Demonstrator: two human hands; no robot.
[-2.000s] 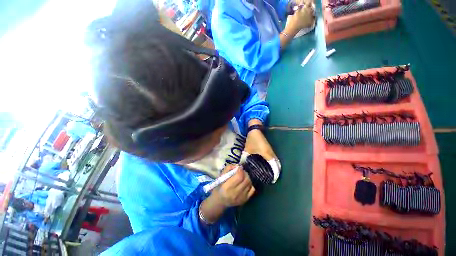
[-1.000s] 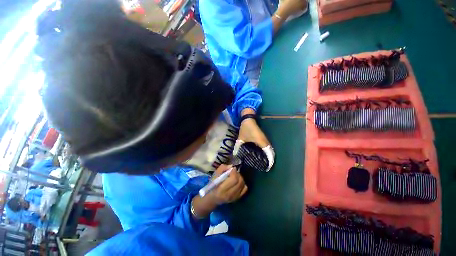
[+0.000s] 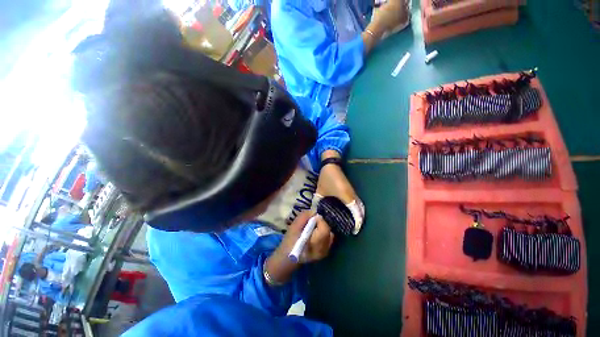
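Neither of my hands is in the picture. A blue sleeve [image 3: 230, 320] shows at the bottom edge, its hand not visible. Nearest in front lies a coral parts tray [image 3: 416, 197] with four main compartments. Rows of square wired modules [image 3: 485, 162] stand packed in them, dark leads along their upper side. In the third compartment one loose module [image 3: 477, 243] lies flat, left of a shorter row. The lowest row is cut off by the bottom edge.
A neighbouring worker in a blue smock [image 3: 204, 263] holds a stack of modules [image 3: 335, 216] and a white marker pen [image 3: 303, 237]. Another worker's arm [image 3: 322, 52] is beyond. A second coral tray [image 3: 470, 23], a white stick [image 3: 400, 64] and a small white cap-like piece [image 3: 431, 56] are on the green bench.
The view has shifted slightly back and forth. The neighbouring worker's head has moved a little, and the marker pen is now tilted more steeply over the held modules.
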